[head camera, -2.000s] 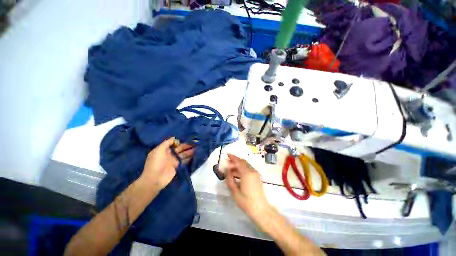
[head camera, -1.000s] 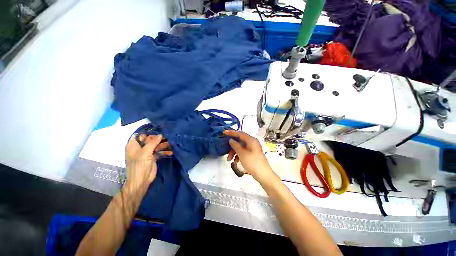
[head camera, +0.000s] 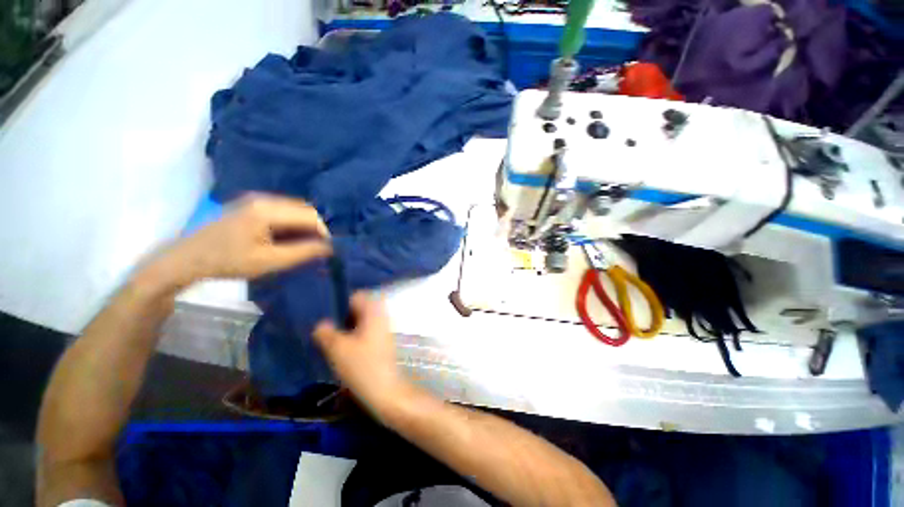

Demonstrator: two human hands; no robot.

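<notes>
The navy garment piece (head camera: 396, 248) lies bunched on the table left of the needle, with a thin band looping at its upper right. A narrow dark navy strip (head camera: 339, 287) runs between my two hands. My left hand (head camera: 273, 238), blurred, grips the strip's upper end at the fingertips. My right hand (head camera: 359, 342), also blurred, pinches its lower end near the table's front edge. The presser foot and needle area (head camera: 525, 238) has no cloth under it that I can see.
The white sewing machine (head camera: 644, 158) stands at the right. Scissors with red and yellow handles (head camera: 620, 305) lie right of the needle, beside black strips (head camera: 689, 287). A large navy heap (head camera: 347, 119) lies at upper left. Blue bins are below the front edge; purple cloth (head camera: 738, 59) is behind.
My left hand has risen and turned inward. My right hand has moved left and down, from the garment's right part to the strip. The garment's lower part has shifted left.
</notes>
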